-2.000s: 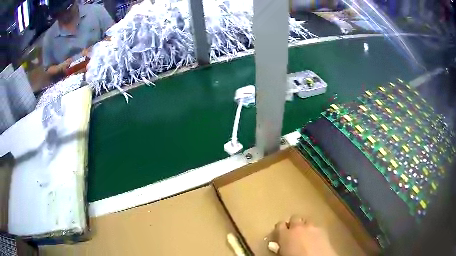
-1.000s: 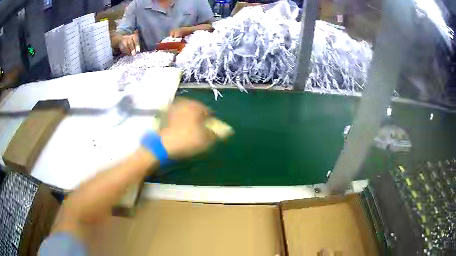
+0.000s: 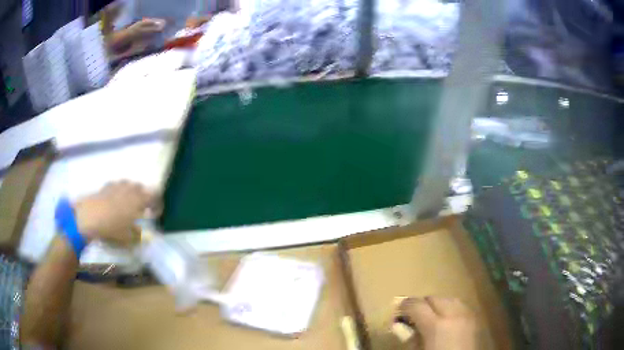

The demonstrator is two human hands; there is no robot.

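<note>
A white square housing shell (image 3: 274, 290) lies over the brown cardboard at the lower middle. A bagged white power cord (image 3: 174, 266), blurred, runs from its left side up to my left hand. My left hand (image 3: 116, 212), with a blue wristband, is over the edge of the white board, its fingers closed on the far end of the bagged cord. My right hand (image 3: 441, 325) is low in the right cardboard tray, cut off by the bottom edge, with pale finger cots on its fingertips. Whether it holds anything is too blurred to tell.
A grey post (image 3: 455, 109) stands at the green conveyor belt (image 3: 308, 150). Stacked circuit boards (image 3: 575, 239) are at right. Another white piece (image 3: 513, 130) lies on the belt. A pale stick-like tool (image 3: 350, 333) lies by the tray (image 3: 404, 260). Another person's hand (image 3: 137, 34) is beyond.
My left hand has come back from over the belt to the lower left. The housing shell and bagged cord now show over the cardboard. The view has shifted.
</note>
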